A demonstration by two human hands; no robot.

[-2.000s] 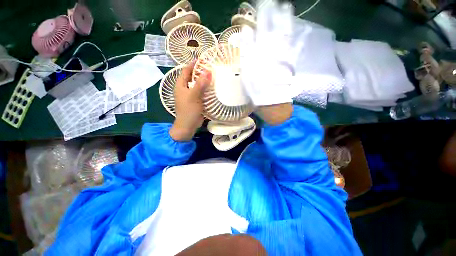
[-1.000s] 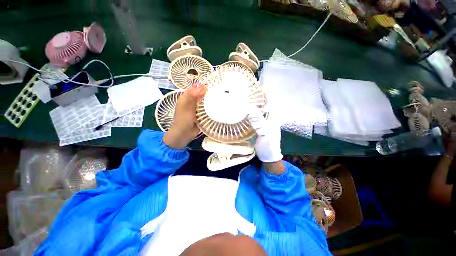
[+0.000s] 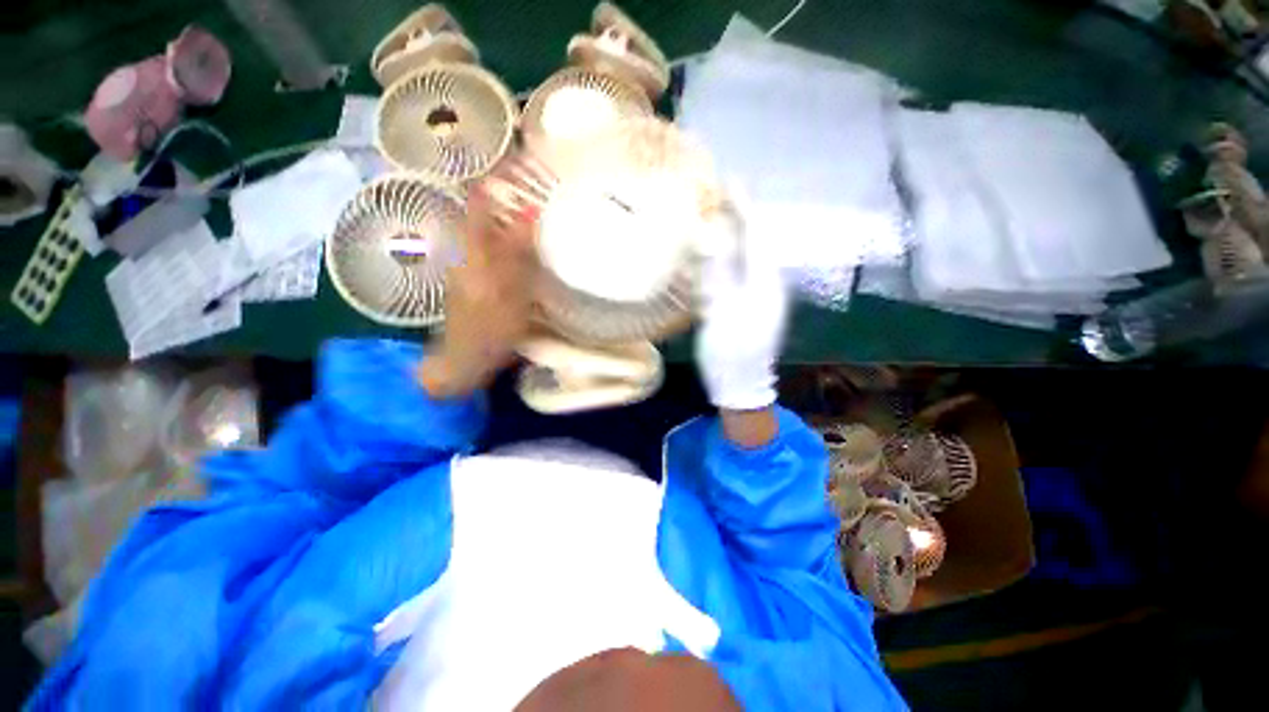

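A cream clip-on fan [image 3: 612, 244] is held up in front of me, its large white centre disc facing me and its clip base [image 3: 592, 376] below. My bare left hand [image 3: 487, 285] is on the fan's left side, blurred. My gloved right hand [image 3: 740, 313] is at its right rim, also blurred. A round fan guard [image 3: 397, 251] lies on the bench left of the held fan. Two more cream fans, one at the left [image 3: 443, 123] and one at the right [image 3: 592, 104], stand behind it.
Bubble bags [image 3: 793, 153] and a smoother white stack [image 3: 1030, 209] lie right, near a clear bottle [image 3: 1120, 334]. Label sheets [image 3: 174, 292], a white sheet [image 3: 292, 205] and a pink fan [image 3: 160, 91] are left. A carton of fans [image 3: 995, 487] is below the bench edge.
The view has shifted. My right hand has come down from a raised, blurred position across the fan to its right rim. My left hand stays at the fan's left side.
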